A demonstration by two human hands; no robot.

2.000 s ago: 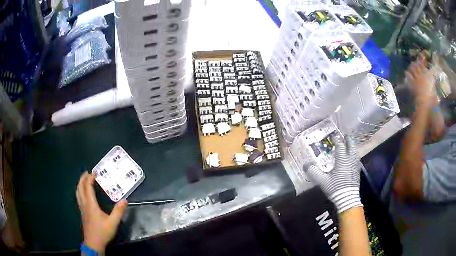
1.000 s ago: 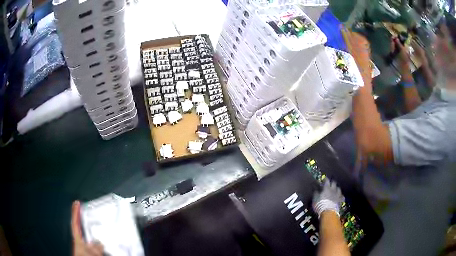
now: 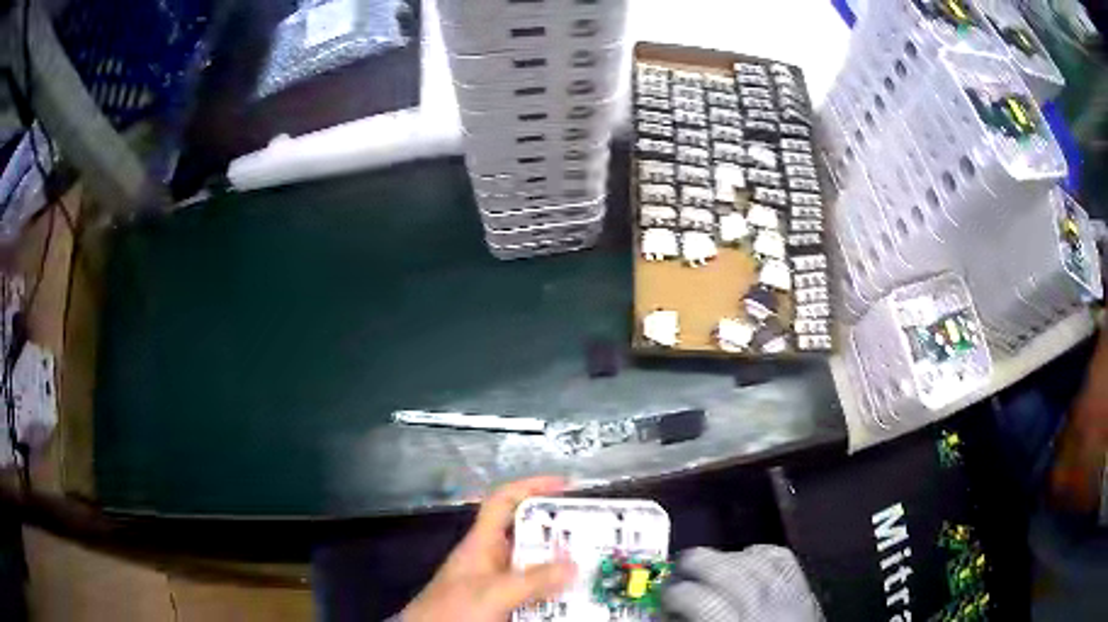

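My bare left hand (image 3: 492, 565) holds a white square housing (image 3: 592, 525) at the bottom centre, over the lap in front of the bench edge. Its ribbed open side faces me. My gloved right hand (image 3: 744, 586) is at the housing's right side, its fingertips on a small green circuit board (image 3: 632, 581) with a yellow block. The board lies over the housing's inside; whether it is seated cannot be told. The lower part of both hands is cut off by the picture's edge.
A brown tray (image 3: 693, 286) holds white and black modules. A tall empty housing stack (image 3: 535, 134) stands left of it, filled stacks (image 3: 899, 170) right. A metal strip (image 3: 468, 422) lies near the bench edge. Boards lie on the black Mitra box (image 3: 838, 522). A person's arm (image 3: 1081, 444) shows far right.
The view has swung left. My left hand has brought the housing to the bottom centre. My gloved right hand has left the Mitra box and now holds a board at the housing.
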